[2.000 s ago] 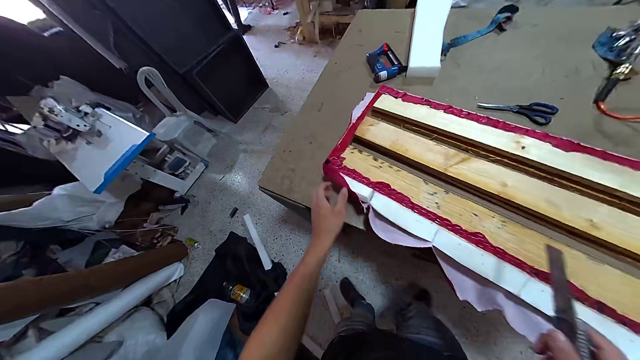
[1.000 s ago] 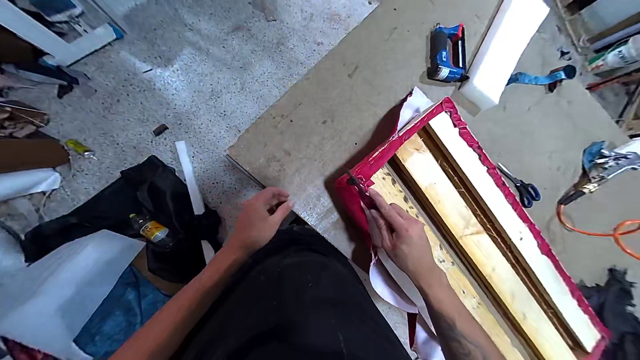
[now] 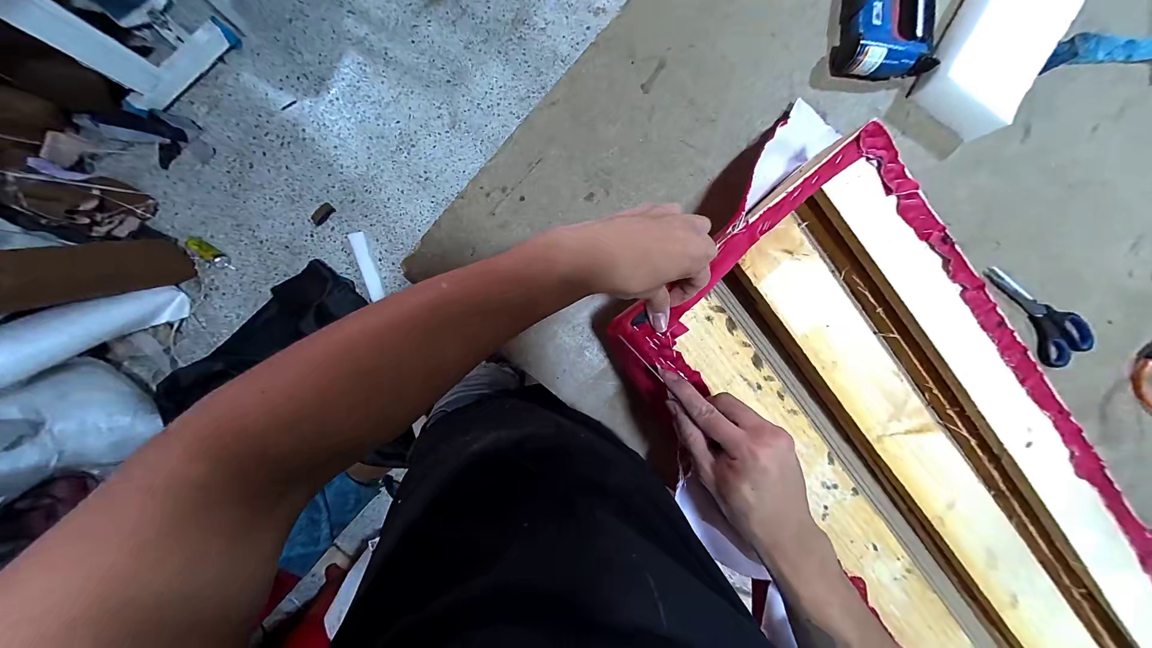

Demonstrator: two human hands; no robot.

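A wooden frame (image 3: 837,324) lies underside up on the table, its rim wrapped in red fabric (image 3: 954,261) that is stapled along the edge. My left hand (image 3: 652,256) is at the frame's near corner, fingers curled down on the red fabric, the thumb beside a small dark piece. Just below it, my right hand (image 3: 742,450) presses its fingertips on the fabric at the same corner; whether it still holds the tool seen earlier cannot be told. White backing cloth (image 3: 792,148) sticks out past the frame's short end, and more of it hangs under my right hand.
A blue staple gun (image 3: 885,36) and a white foam block (image 3: 999,63) lie at the table's far side. Scissors (image 3: 1044,315) rest right of the frame. The table edge runs diagonally beside the speckled floor (image 3: 432,117), where black cloth (image 3: 261,324) and rolls of material lie.
My left hand has moved from beside the table edge onto the fabric at the frame's corner. My right hand stays at that corner, its fingers now slightly lower. The view has come closer.
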